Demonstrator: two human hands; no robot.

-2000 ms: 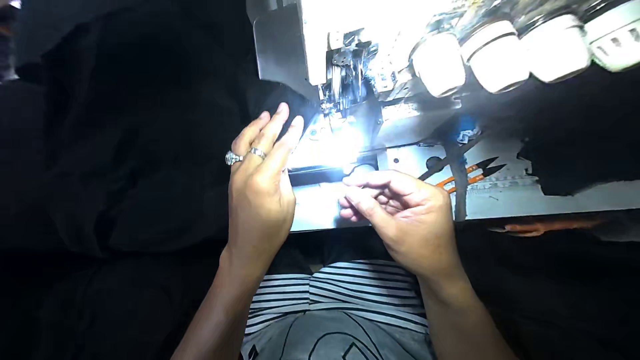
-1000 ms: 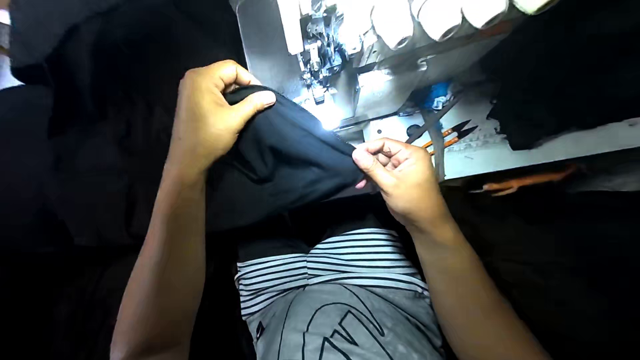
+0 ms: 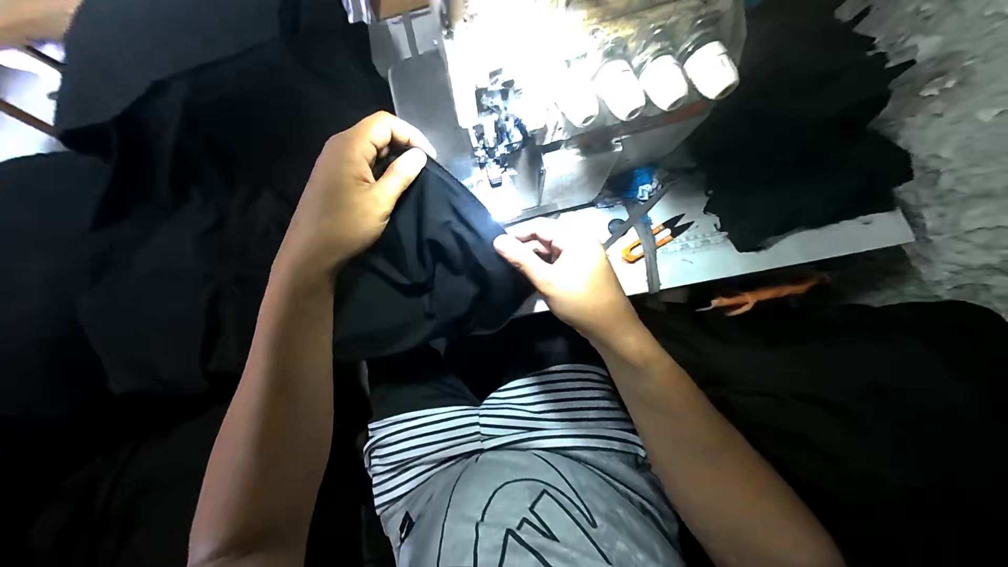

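My left hand [image 3: 358, 185] pinches the edge of a black fabric piece [image 3: 441, 268] between thumb and fingers, left of the sewing machine's needle area. Lower and to the right, my right hand [image 3: 563, 272] holds the same edge, which runs between the two hands. The fabric hangs in folds toward my lap. Just above this edge is the presser foot [image 3: 494, 169] of an overlock sewing machine [image 3: 579, 177], under a bright lamp that washes out part of the machine. The fabric is near the foot; whether they touch I cannot tell.
Several white thread cones [image 3: 663, 81] stand along the machine. Orange thread snips [image 3: 657, 239] lie on the white table [image 3: 701, 264], beside a grey strip [image 3: 647, 248]. Black cloth [image 3: 803, 134] covers the table's right part; more black fabric [image 3: 181, 236] is heaped at left. Part of another person's arm [image 3: 35, 22] shows top left.
Two seconds ago my left hand lay spread near the needle area; it has since moved left and taken up the black fabric edge. My right hand now also holds that edge.
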